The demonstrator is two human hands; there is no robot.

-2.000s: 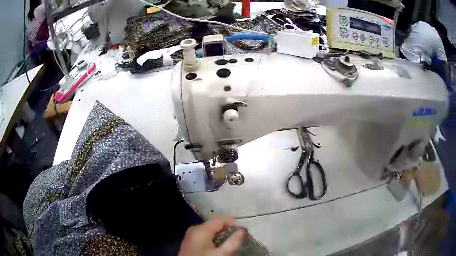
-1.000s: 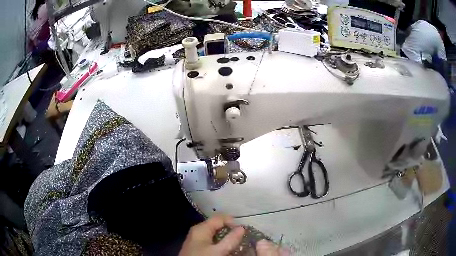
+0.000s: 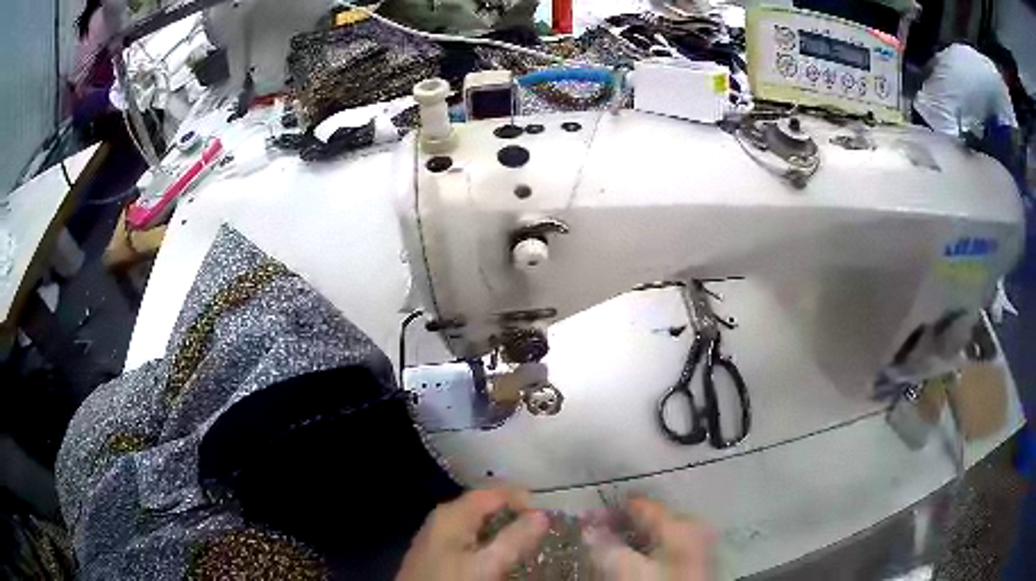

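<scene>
Speckled grey-silver fabric with gold-brown bands (image 3: 261, 323) lies on the table left of the needle plate (image 3: 443, 395) and hangs off the near edge. A black panel (image 3: 329, 465) lies over it. My left hand (image 3: 471, 539) and my right hand (image 3: 653, 545) are at the bottom edge of the view, partly cut off and slightly blurred. Between them they pinch a speckled fabric edge (image 3: 557, 550). A thin dark thing, perhaps thread or a snip tip, shows by my right fingers. The sewing machine head (image 3: 682, 182) stands behind.
Dark-handled scissors (image 3: 707, 397) lie under the machine arm. A control panel (image 3: 827, 66), a white box (image 3: 679, 93) and speckled cut pieces (image 3: 358, 70) are behind the machine. A pink-edged device (image 3: 176, 184) is at the left. A person in white (image 3: 963, 91) is at the far right.
My right hand has come in from the bottom edge and now holds the speckled fabric beside my left hand. The garment on the left has hardly moved.
</scene>
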